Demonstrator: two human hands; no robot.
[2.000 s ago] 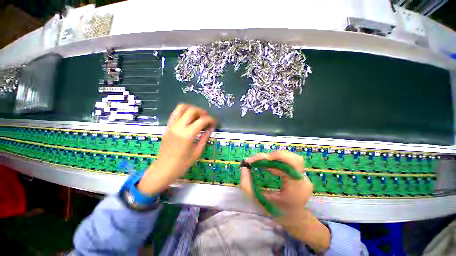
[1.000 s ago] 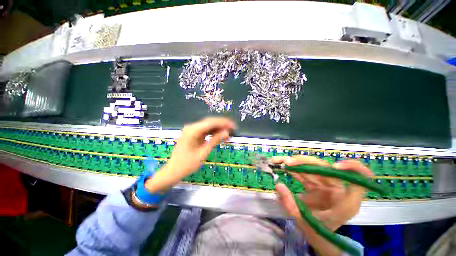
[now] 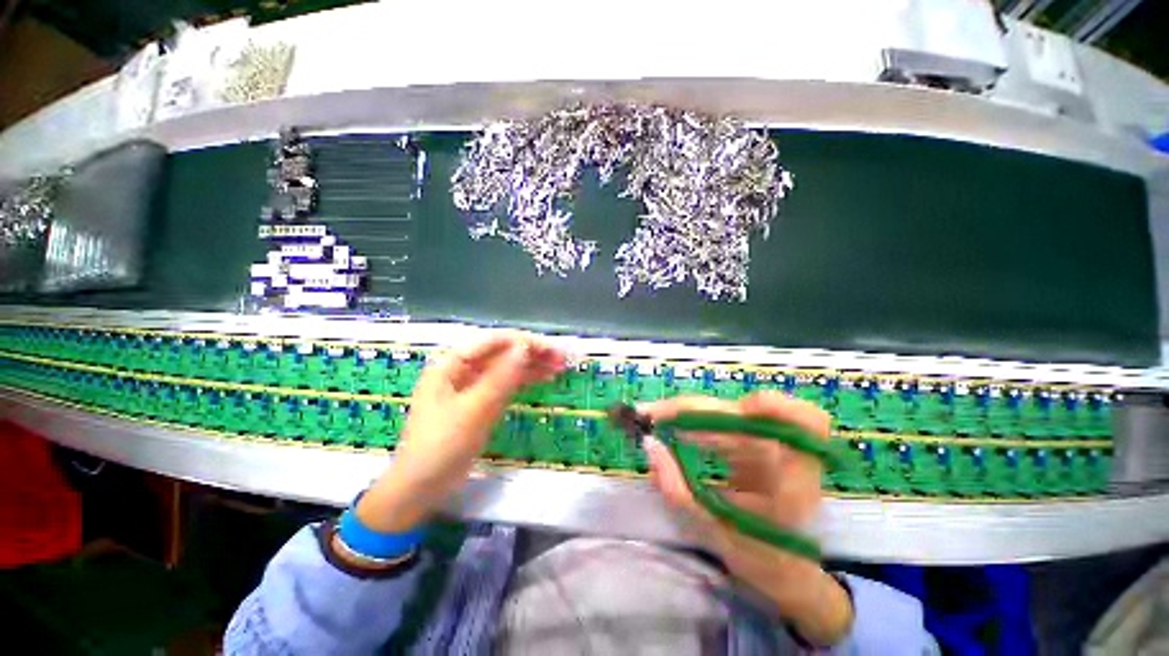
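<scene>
My right hand [image 3: 756, 481] holds green-handled cutters [image 3: 737, 429], their dark jaws pointing left over the green circuit board panels [image 3: 949, 468]. My left hand [image 3: 468, 404], with a blue wrist strap [image 3: 376, 536], is over the boards just left of the jaws. Its thumb and fingertips are close together; blur hides whether a small component is between them. A large heap of shiny silver components [image 3: 699, 205] lies on the dark green surface behind my hands, with a bare gap in its middle.
White block components [image 3: 308, 272] with long wires and darker blocks [image 3: 291, 180] lie left of the heap. A clear plastic bag [image 3: 103, 218] is far left beside more silver parts. A pale metal rail [image 3: 321, 487] runs along the near edge. Red cloth shows at lower left.
Over the last second, the cutters and my right hand have moved left towards my left hand. My left hand has shifted slightly left and down. The boards and heap look unchanged.
</scene>
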